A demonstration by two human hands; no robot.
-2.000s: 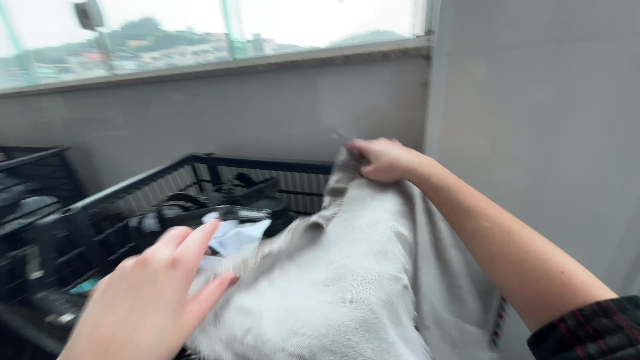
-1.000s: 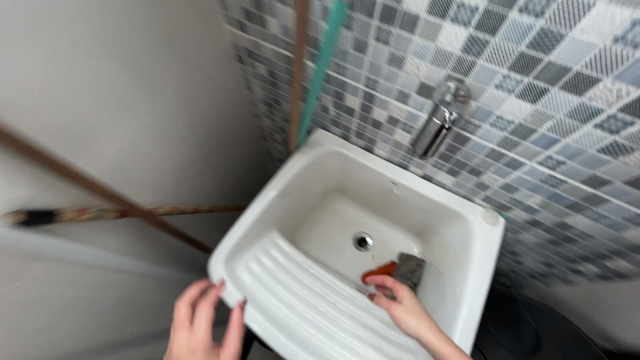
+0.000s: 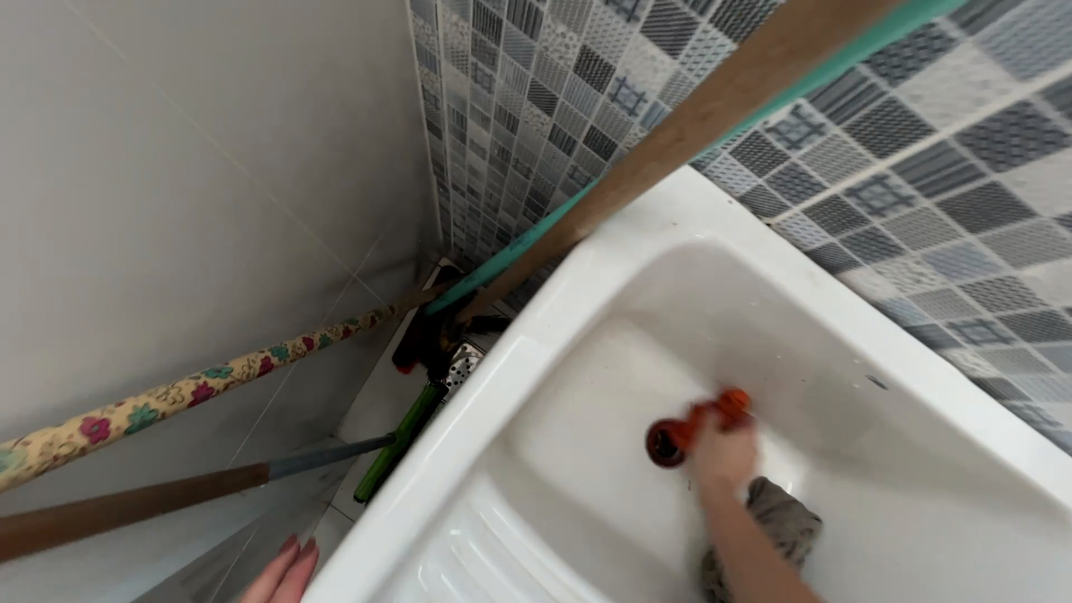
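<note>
My right hand (image 3: 724, 452) is down in the basin of a white laundry sink (image 3: 536, 335), closed on an orange plastic object (image 3: 712, 413), blurred by motion. A dark round opening, which may be the drain or part of that object, shows at its left end. Beside my right forearm a crumpled grey-brown cloth (image 3: 783, 519) lies on the basin floor. Only some fingertips of my left hand (image 3: 289, 574) show at the bottom edge, near the sink's outer rim; whether they touch it cannot be told.
A wooden pole (image 3: 670, 142) and a teal pole (image 3: 536, 230) lean in the corner beside the sink. A flower-patterned handle (image 3: 251, 364) and a green squeegee (image 3: 402, 444) with a brown handle are at the left. A metal floor drain cover (image 3: 463, 366) sits below; patterned tiles (image 3: 888, 193) cover the wall.
The view has swung from a grey cloth at a black crate to the sink, then closer over it. My right hand has left the cloth and now grips the orange object.
</note>
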